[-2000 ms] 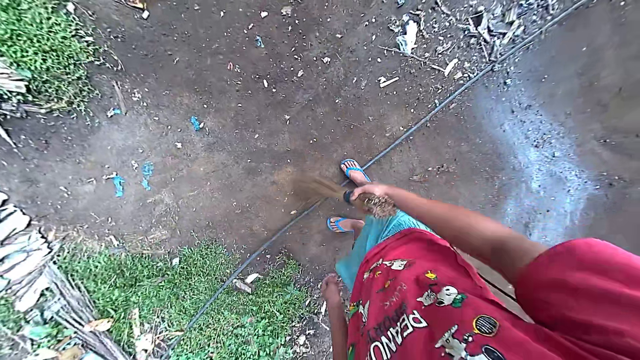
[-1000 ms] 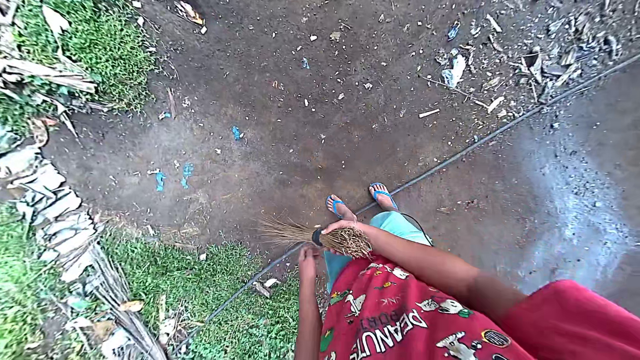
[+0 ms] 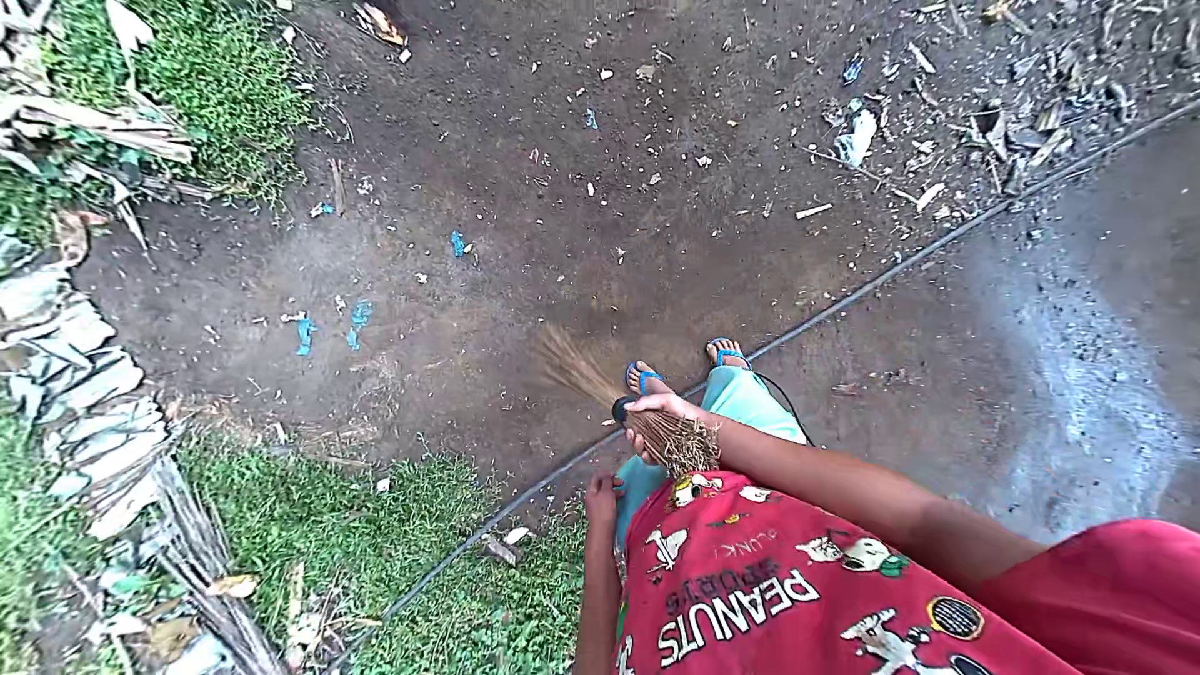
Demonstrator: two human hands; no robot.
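My right hand (image 3: 661,422) is closed around a stick broom (image 3: 670,439) near its dark binding band. The broom's thin bristles, blurred, fan out up and left over the bare soil, while its thick cut ends lie near the red printed shirt. Beside the pale green trousers hangs my left hand (image 3: 603,492), with fingers slightly bent and nothing seen in it. Blue scraps (image 3: 360,323) of litter, another blue scrap (image 3: 457,244) and small pale bits lie on the ground beyond the bristles.
A long grey pipe or hose (image 3: 844,305) crosses the ground diagonally beside my sandalled feet (image 3: 647,377). Grass (image 3: 347,534) and a row of dry pale leaves or husks (image 3: 103,394) lie at the left. Dry debris and a white scrap (image 3: 856,136) lie at the upper right.
The broom's bristles have swung from pointing left to pointing up and left. My left hand, close below the broom one second ago, is now beside my trousers. My feet have shifted their stance.
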